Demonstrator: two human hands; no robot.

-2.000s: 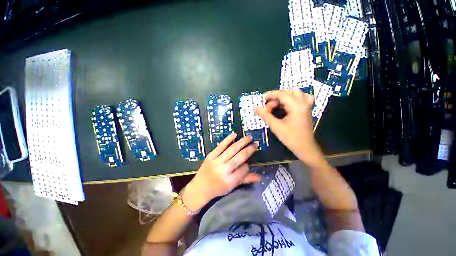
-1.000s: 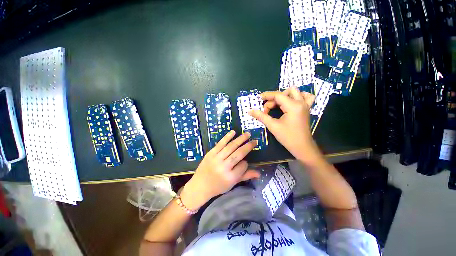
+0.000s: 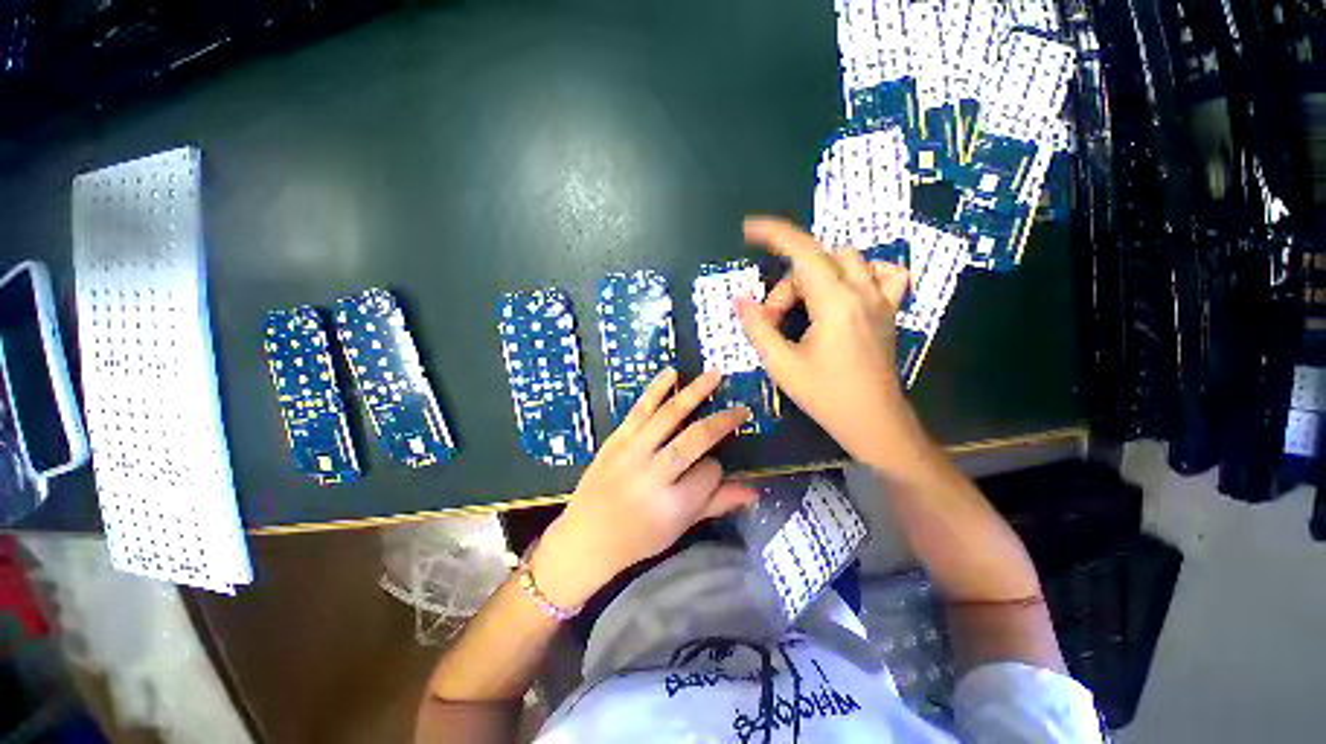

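A blue circuit board (image 3: 750, 390) with a white dotted keypad sticker (image 3: 726, 316) on its upper part lies near the table's front edge. My right hand (image 3: 826, 327) is over its right side, thumb and a finger bent together at the sticker's edge, another finger raised. My left hand (image 3: 655, 472) is palm down with fingers spread, fingertips at the board's lower end. Four bare blue boards lie to the left, one pair (image 3: 545, 375) near my left hand and one pair (image 3: 308, 390) farther left. A marked backing sheet (image 3: 814, 550) lies at my lap.
A loose heap of stickered boards (image 3: 868, 189) lies at the upper right. A long stack of white dotted sheets (image 3: 157, 364) and a white-rimmed phone (image 3: 32, 371) lie at the left. Tall black trays (image 3: 1163, 218) stand at the right. A clear plastic bag (image 3: 451, 574) is below the table edge.
A finger of my right hand has lifted off the sticker and points up and left. My left hand stays at the board's lower end, its fingers slightly shifted.
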